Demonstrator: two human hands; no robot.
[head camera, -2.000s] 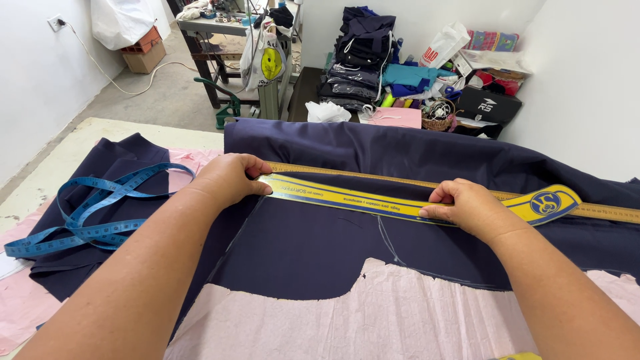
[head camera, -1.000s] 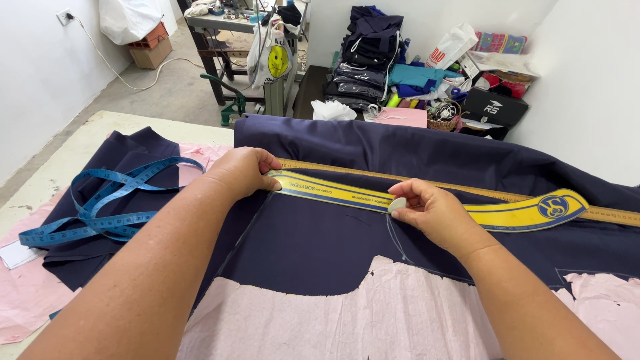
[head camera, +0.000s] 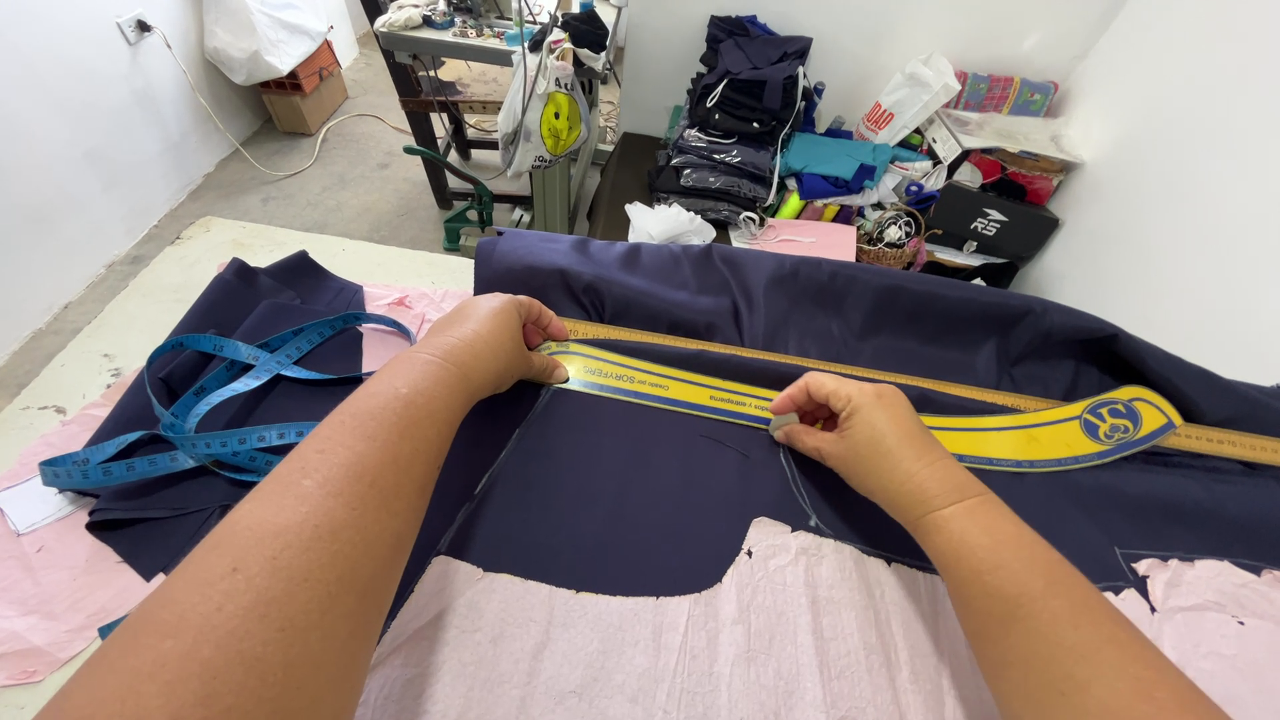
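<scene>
My left hand (head camera: 500, 345) pinches the left end of a yellow and blue curved tailoring ruler (head camera: 1040, 435), its thumb on top. Between the fingertips of my right hand (head camera: 850, 430) is a flat grey piece of tailor's chalk (head camera: 783, 423), at the ruler's lower edge. Under the ruler lies navy fabric (head camera: 620, 500) with chalk lines drawn on it. A long wooden ruler (head camera: 830, 368) stretches behind the curved one, partly covered by it at the right. Pink paper pattern pieces (head camera: 640, 650) cover the fabric nearest me.
A blue tape measure (head camera: 215, 440) lies looped over folded navy fabric (head camera: 290, 285) on the table's left side. Beyond the table are a work stand (head camera: 440, 42) with a hanging bag (head camera: 545, 115), stacked dark garments (head camera: 725, 150), a wicker basket (head camera: 890, 240) and a black box (head camera: 992, 222).
My right hand has shifted left along the curved ruler since two seconds ago, and the grey chalk now shows between its fingers. My left hand stays at the ruler's left end.
</scene>
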